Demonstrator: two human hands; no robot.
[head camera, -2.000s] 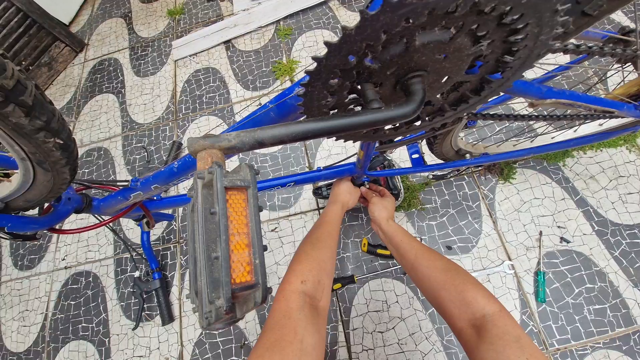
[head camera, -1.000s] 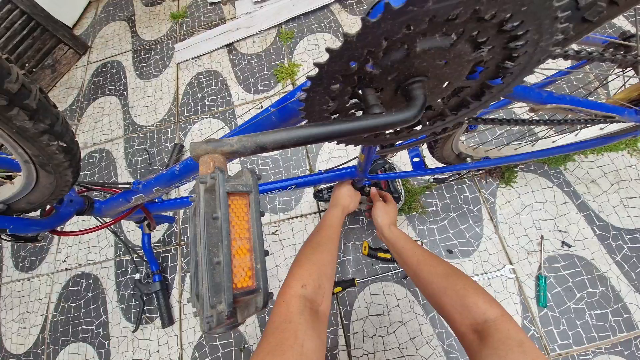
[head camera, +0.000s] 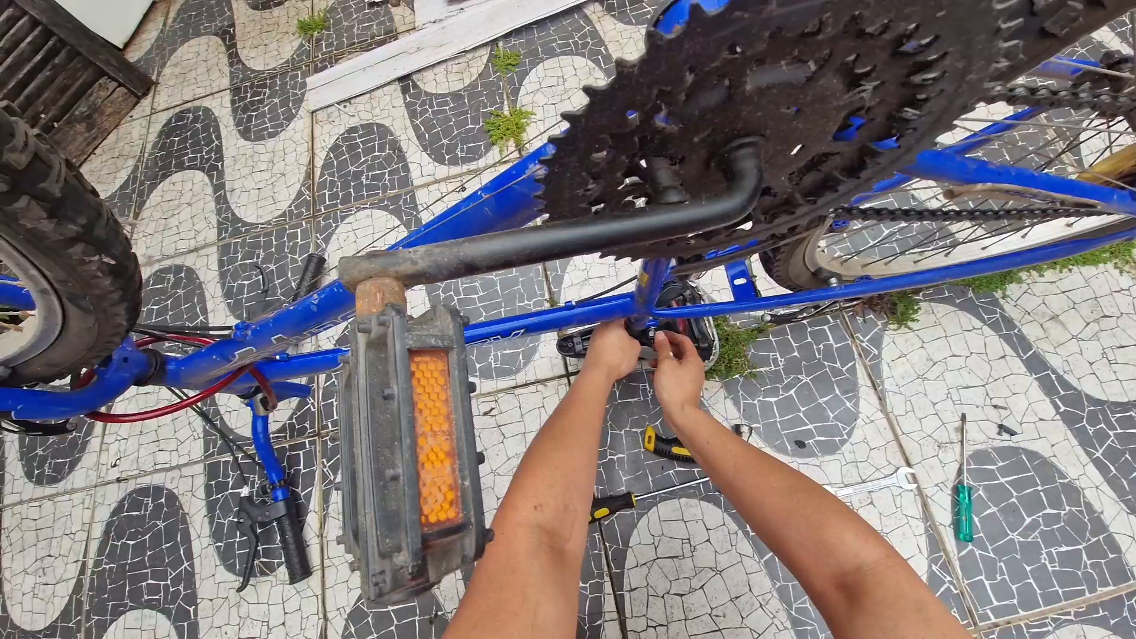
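Note:
A blue bicycle frame (head camera: 559, 315) lies upside down across the view. My left hand (head camera: 612, 351) is at the seat tube's lower end, beside the black saddle (head camera: 581, 343); its fingers are partly hidden by the tube. My right hand (head camera: 679, 371) is just right of it, thumb and fingers bent together at a small dark part by the seat clamp area. What exactly each hand grips is too small to tell. Above them are the black chainrings (head camera: 710, 115), the crank arm (head camera: 550, 240) and a pedal with an orange reflector (head camera: 435, 435).
On the patterned stone paving lie a yellow-black screwdriver (head camera: 614, 507), a yellow-black handled tool (head camera: 667, 445), a wrench (head camera: 879, 483) and a green-handled screwdriver (head camera: 964, 510). The front tire (head camera: 71, 240) stands at left, near the handlebar grip (head camera: 291, 541). A white board (head camera: 426, 53) lies behind.
My right hand's fingers have shifted slightly at the clamp area. My left hand stays by the tube.

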